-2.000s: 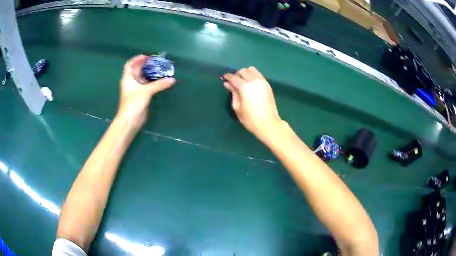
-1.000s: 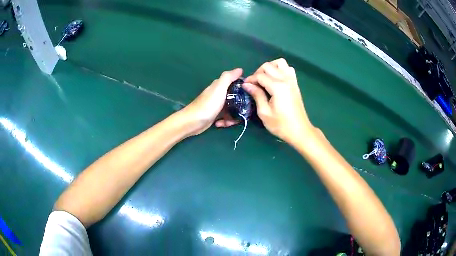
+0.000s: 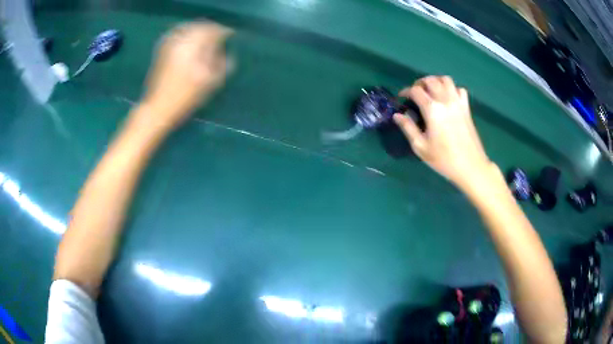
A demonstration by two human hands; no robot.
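A round circuit board (image 3: 374, 109) lies on the green surface right of centre, its white lead curling to the left. A black housing (image 3: 398, 138) is beside it, partly behind my right hand (image 3: 440, 127). My right hand's fingertips are at the board's right edge and the housing; whether they grip either is unclear. My left hand (image 3: 195, 59) is at the upper left, away from the board, blurred, with its fingers hidden. Another circuit board (image 3: 105, 44) lies at the upper left, with a white lead running to a white end piece (image 3: 60, 72).
A grey-white bracket (image 3: 25, 50) stands at the left. A board (image 3: 518, 183), a black housing (image 3: 548, 188) and another dark unit (image 3: 582, 196) lie at the right. Grouped housings with red wires (image 3: 470, 309) are at the lower right, and a pale edge rail (image 3: 464, 39) runs behind.
My left hand has left the board and moved to the upper left. The board has moved right and now lies on the surface beside a housing. My right hand has moved right with it.
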